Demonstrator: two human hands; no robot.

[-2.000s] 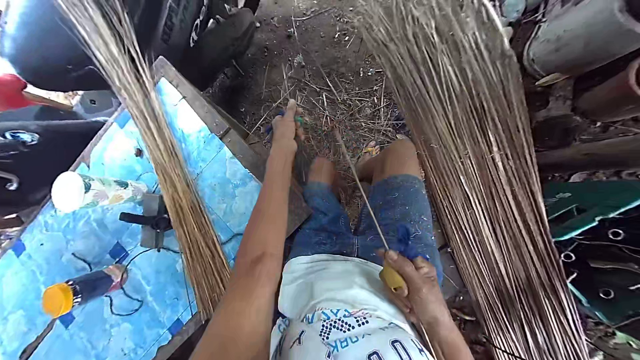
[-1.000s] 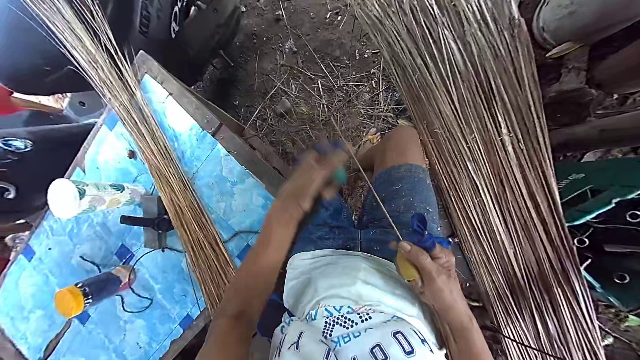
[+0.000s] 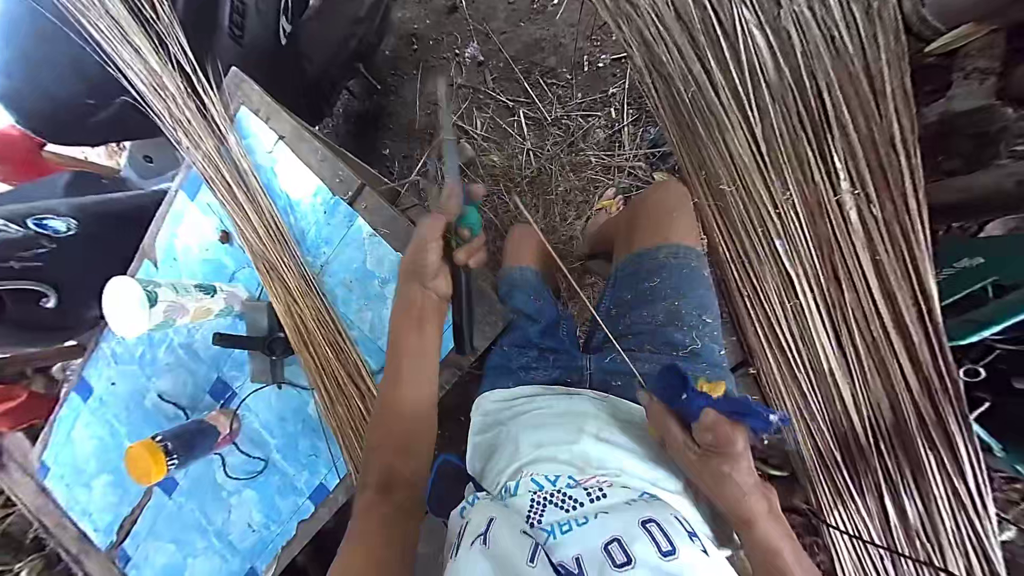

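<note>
My left hand [image 3: 456,240], with something green around its fingers, grips a knife [image 3: 450,152] with a dark handle; the blade points away from me and is blurred. My right hand [image 3: 708,448] holds one end of a thin brown stick [image 3: 580,296] together with a blue cloth [image 3: 688,396] that has a yellow part. The stick slants up and left over my lap, its far end near my left knee and apart from the knife. A large bundle of thin sticks [image 3: 808,240] lies to the right of my legs. A smaller bundle [image 3: 272,240] lies across the blue-topped table.
On the left stands the wooden table with a blue patterned cover [image 3: 200,528]. It bears a patterned cylinder [image 3: 176,304], a dark clamp-like device [image 3: 260,342] and a yellow-capped bottle [image 3: 176,448] with black cord. Motorcycle parts [image 3: 72,248] are beyond it. Plant scraps [image 3: 552,144] litter the ground.
The stick has stayed in my right hand. My left hand, blurred near my lap one second ago, is now farther left, with the knife plainly visible. More of the blue cloth shows at my right hand.
</note>
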